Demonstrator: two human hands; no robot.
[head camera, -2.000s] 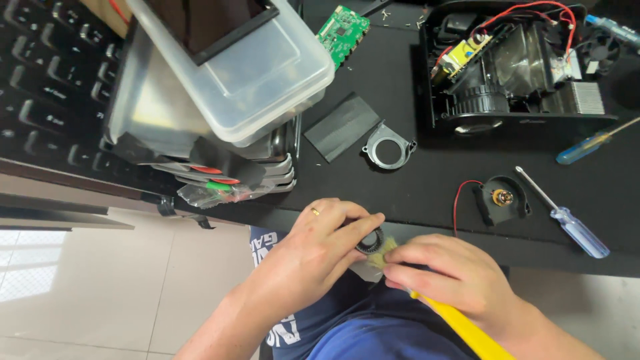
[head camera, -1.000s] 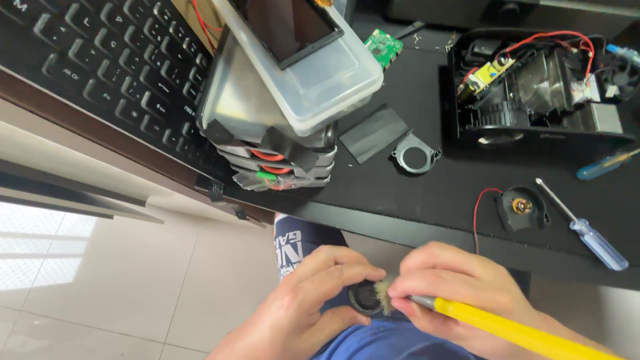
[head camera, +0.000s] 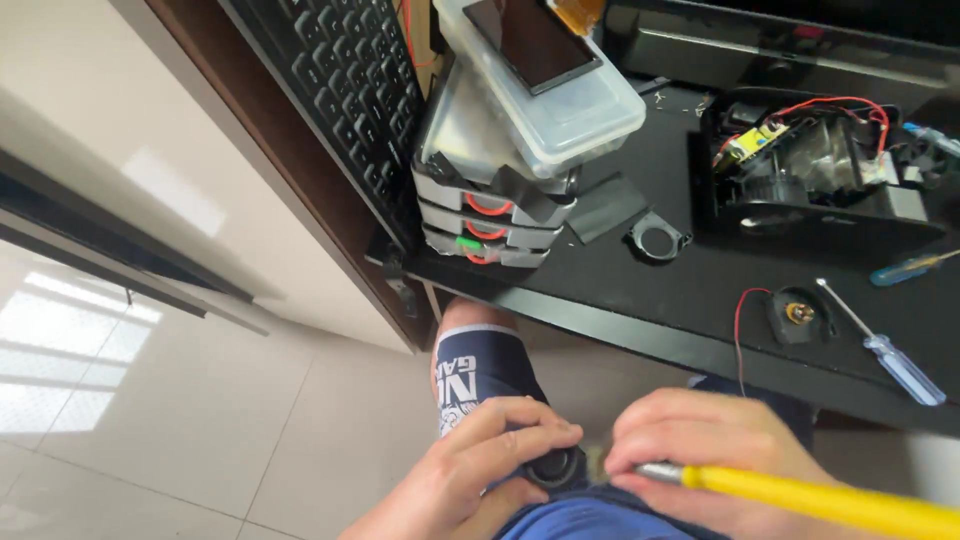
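Note:
Near the bottom centre my left hand (head camera: 499, 457) holds a small round black fan rotor (head camera: 553, 466) between thumb and fingers, over my lap. My right hand (head camera: 697, 457) grips a brush with a yellow handle (head camera: 795, 495) and a metal ferrule. Its pale bristles, partly hidden and blurred, are close to the rotor's right side; contact cannot be told. On the black desk above lie a fan base with a coil (head camera: 799, 315) and a red wire, a screwdriver with a clear blue handle (head camera: 904, 367), and a ring-shaped fan cover (head camera: 655, 238).
An opened black device housing (head camera: 817, 210) with exposed wiring stands at the right, near a second screwdriver (head camera: 911, 268). Stacked cases (head camera: 487, 225) carry a plastic box (head camera: 585, 124) and a dark screen panel (head camera: 532, 45). A black keyboard (head camera: 345, 97) leans left. The desk edge (head camera: 600, 319) runs above my hands.
The view has swung left. The brush's bristles were against the rotor one second ago; now my right hand is a little farther from my left, which still holds the rotor.

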